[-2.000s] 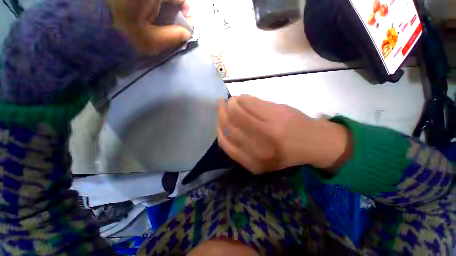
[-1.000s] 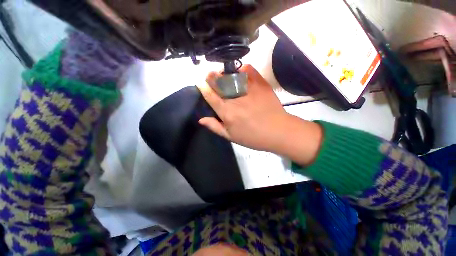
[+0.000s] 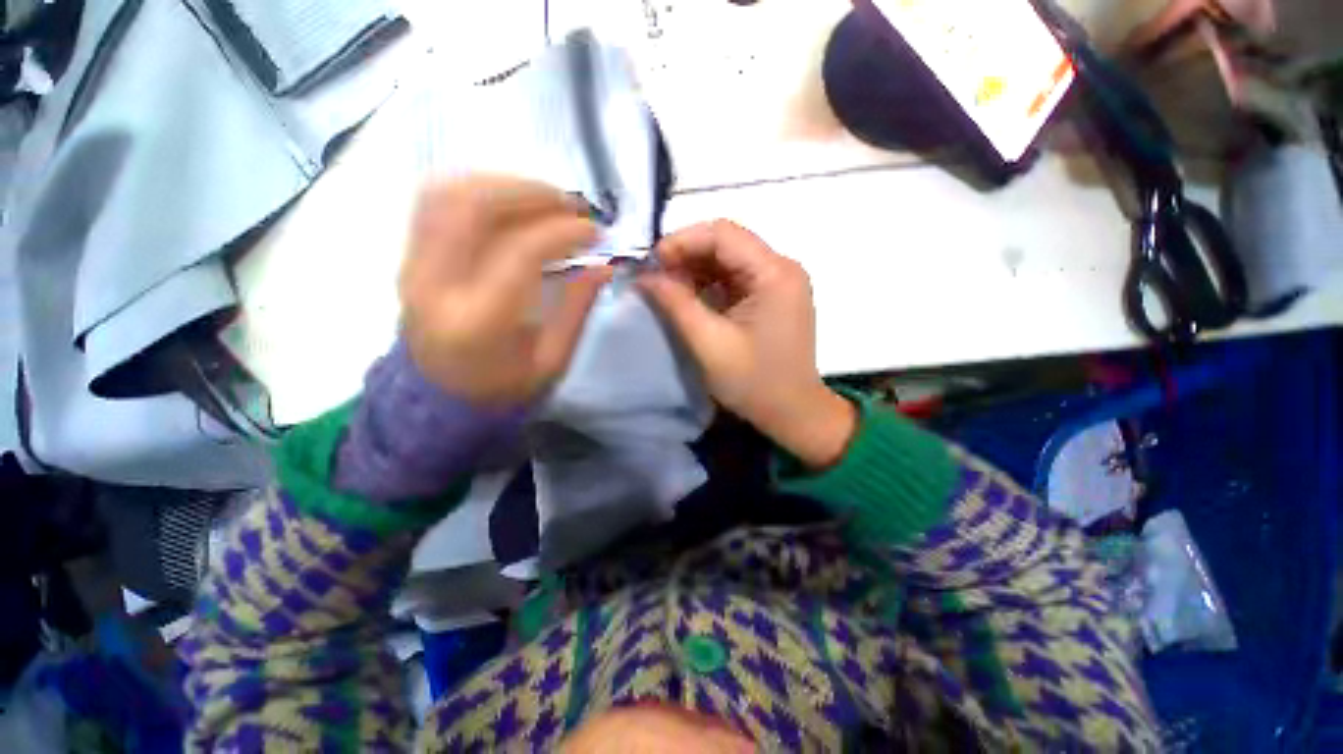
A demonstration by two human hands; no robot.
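A pale grey fabric panel (image 3: 626, 354) with dark edges hangs from my fingers over the front of the white table (image 3: 913, 273). Its upper part lies on the tabletop, with a dark strip along it. My left hand (image 3: 494, 287) is blurred and pinches the seam from the left. My right hand (image 3: 751, 317) pinches the same seam from the right, thumb and index finger together. The two sets of fingertips are close together. The fabric's lower end lies near my lap.
Large grey cloth pieces (image 3: 177, 192) drape over the table at left. A smartphone (image 3: 980, 74) on a round black stand (image 3: 891, 89) is at upper right, with black-handled shears (image 3: 1178, 258) beside it. A blue basket (image 3: 1267, 486) with small packets is at lower right.
The sewing machine head is out of view. The dark fabric is no longer spread flat under my right hand. Both hands now meet on the pale fabric, and the blue basket shows more.
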